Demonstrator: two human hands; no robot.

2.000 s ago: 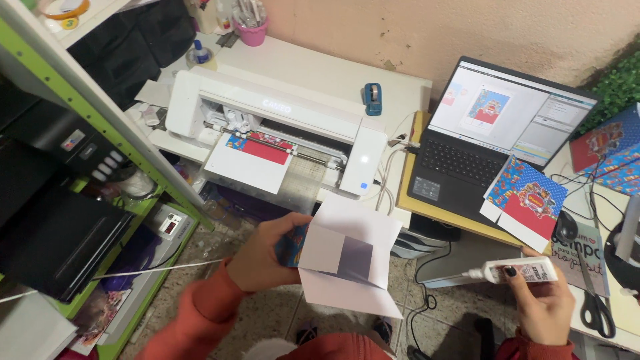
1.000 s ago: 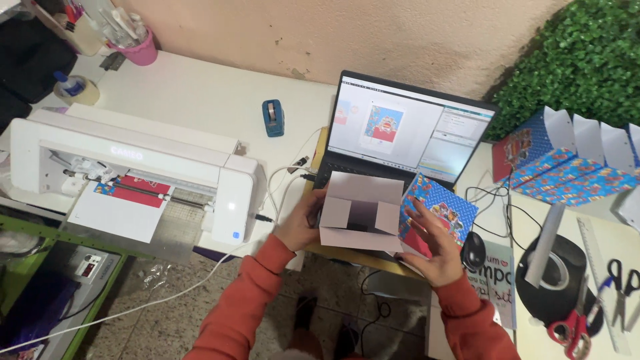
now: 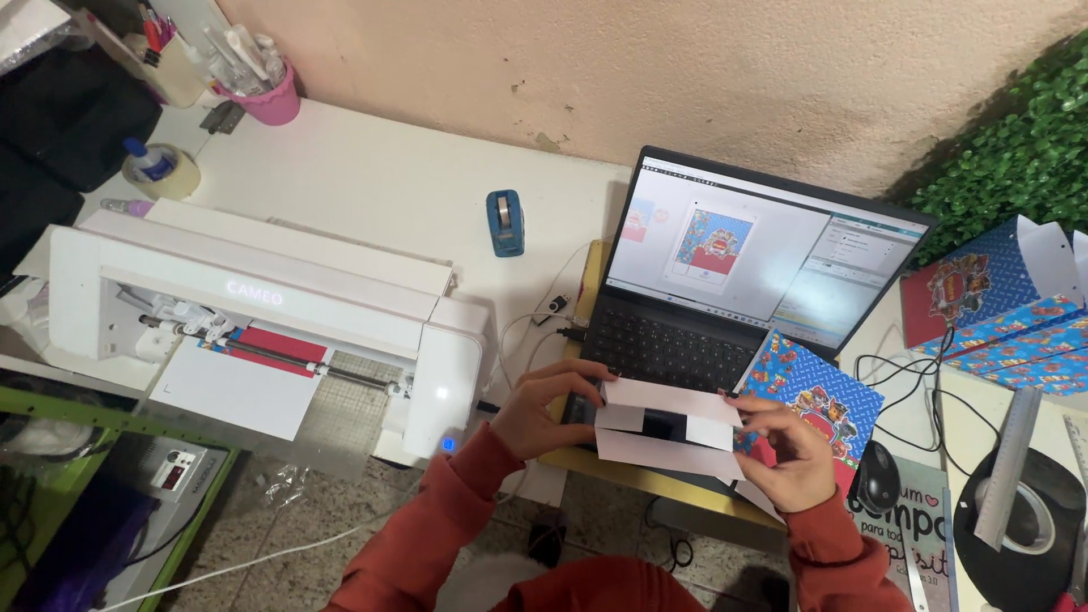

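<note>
A small paper box (image 3: 667,395) with its white inner flaps facing up is held between both my hands, over the front of a laptop (image 3: 680,340). My left hand (image 3: 552,408) grips the box's left edge, and my right hand (image 3: 786,450) pinches its right edge with thumb and fingers. Small inner flaps part around a dark opening in the box. Beneath and beside my right hand lies a printed blue and red card sheet (image 3: 829,399), resting partly on the laptop. The outer faces of the box are hidden from view.
A Cameo cutting machine (image 3: 255,280) holds a partly printed sheet (image 3: 238,387) at left. Behind stands a blue tape dispenser (image 3: 506,223). At right are a black mouse (image 3: 877,476), cables, a ruler (image 3: 1007,476), a tape roll (image 3: 1020,518) and several printed boxes (image 3: 977,280) by green foliage (image 3: 1011,153).
Two seconds ago my right hand held a white glue bottle; now it grips the box, whose upper and lower flaps have come closer together. The view has shifted right.
</note>
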